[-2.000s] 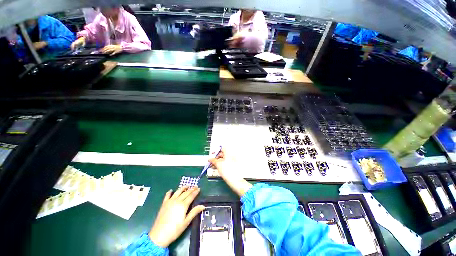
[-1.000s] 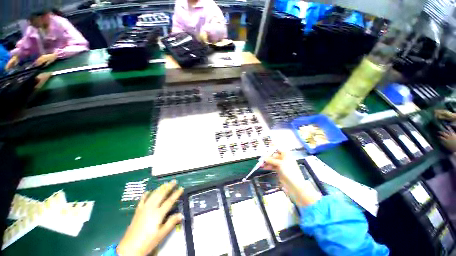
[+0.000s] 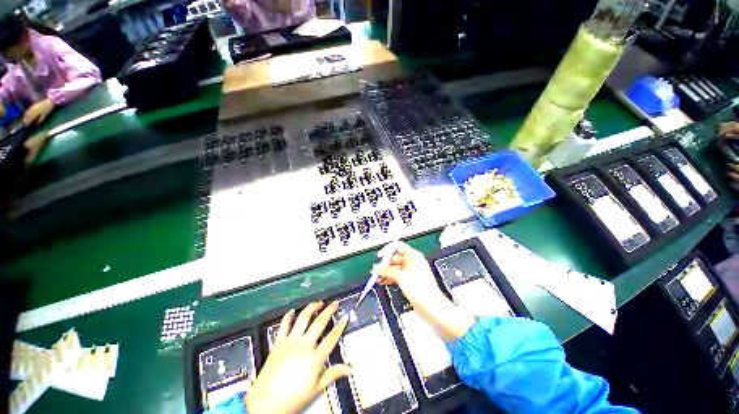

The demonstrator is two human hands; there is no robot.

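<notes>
A black tray [image 3: 519,301] holds several open phone bodies side by side with dark tops and white battery areas. My right hand [image 3: 412,279] holds a thin pale tool [image 3: 370,285] like a pen, its tip at the dark top of a middle phone body [image 3: 369,356]. My left hand [image 3: 298,364] lies flat with spread fingers over the phone body left of it, partly hiding that phone. It grips nothing that I can see. A small sheet of pale dots [image 3: 177,322] lies left of the tray. Whether anything is on the tool's tip is too small to tell.
Behind the tray are a pale board [image 3: 259,234] with rows of camera modules [image 3: 365,225], a clear blister tray [image 3: 421,129] and a blue bin [image 3: 504,187] of cream scraps. White liners [image 3: 559,283] lie right. Another phone tray [image 3: 636,198] and a yellow-green post [image 3: 567,93] stand right. People work behind.
The view has turned right. My right hand has moved the tool from the dot sheet to the phones, then to a phone nearer my left hand. My left hand has moved from beside the sheet onto the tray.
</notes>
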